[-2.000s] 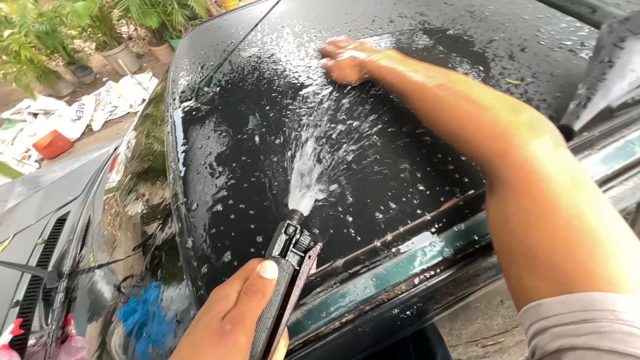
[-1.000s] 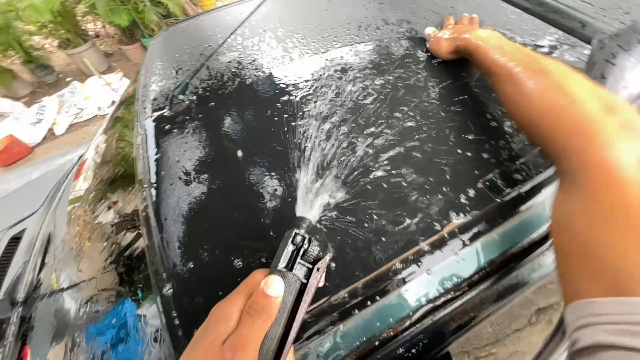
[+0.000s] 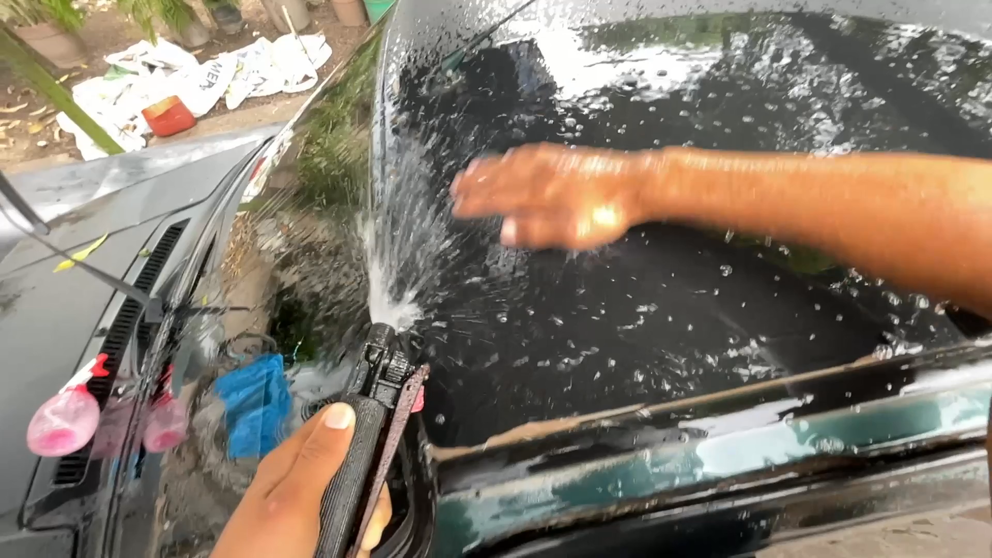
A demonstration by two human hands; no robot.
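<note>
My left hand grips a black hose spray nozzle, its thumb along the handle. A fan of water shoots from the tip over the front edge of the wet black car roof and the windshield. My right hand, wet and blurred by motion, reaches in from the right with fingers extended to the left, over the roof beside the spray. It holds nothing; whether it touches the surface I cannot tell.
A blue cloth lies on the windshield. A bottle with pink liquid stands by the cowl vent, near a wiper arm. White sacks, a red object and potted plants are on the ground beyond.
My right hand has moved from the far part of the roof toward its front edge, near the spray. The nozzle now sprays along that front edge. The view has shifted toward the windshield.
</note>
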